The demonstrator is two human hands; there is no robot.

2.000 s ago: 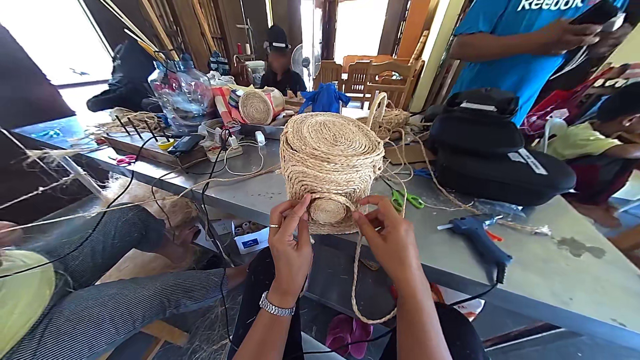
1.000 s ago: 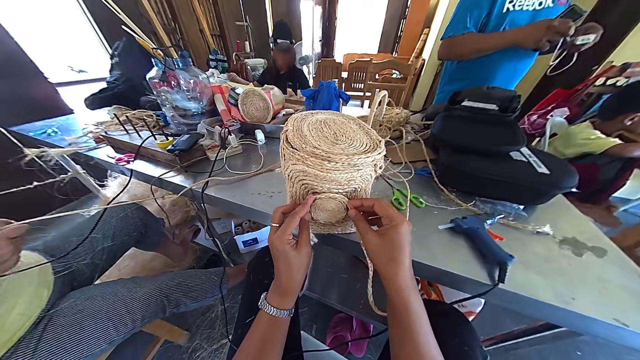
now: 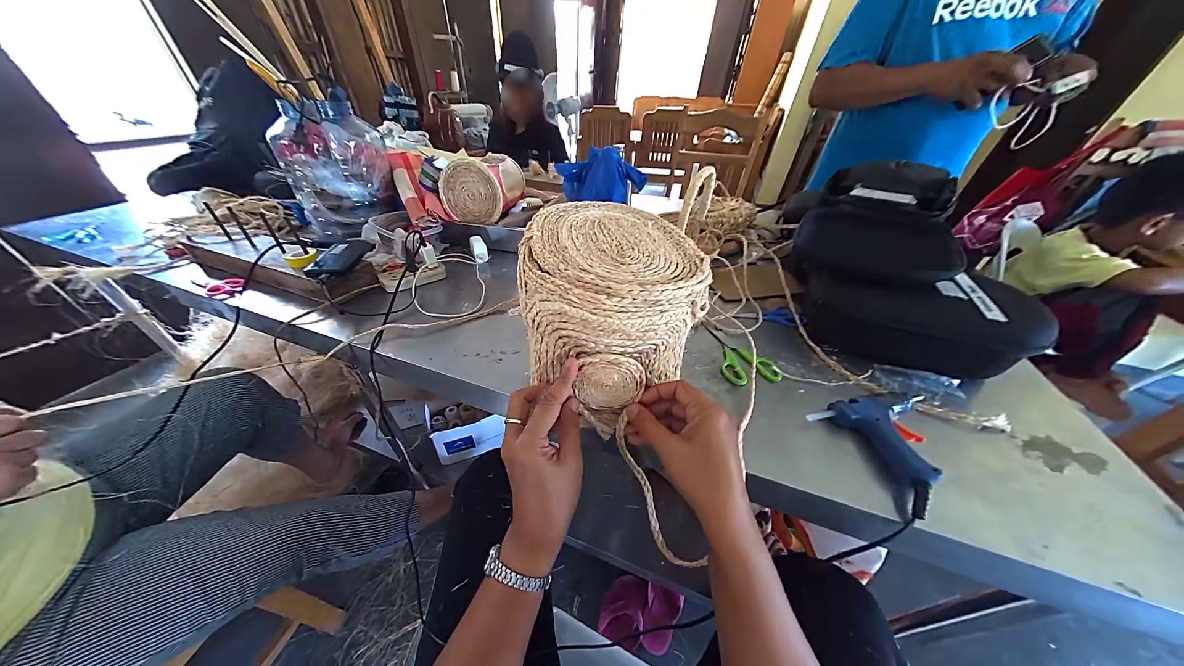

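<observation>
A round, covered body of coiled, braided natural fibre [image 3: 615,268] stands at the table's edge before me. On its near side is a small coiled disc [image 3: 609,382]. My left hand [image 3: 546,435] holds the disc's left rim with the index finger and thumb. My right hand [image 3: 680,430] pinches the braided cord [image 3: 643,490] at the disc's lower right; the cord hangs below in a loop. A blue hot glue gun [image 3: 879,444] lies on the table to the right. Green-handled scissors [image 3: 749,366] lie between it and the fibre body.
Black cases [image 3: 916,296] sit at the right. Behind stand a wooden peg board [image 3: 268,268], a plastic bottle [image 3: 328,166] and a blue cloth [image 3: 601,176]. Cords cross the metal table [image 3: 832,499]. A seated person's legs [image 3: 231,509] are at left; another person stands behind the cases.
The hanging cord has shifted at my right hand, its loop now lower left than two seconds ago. Both hands remain at the small disc.
</observation>
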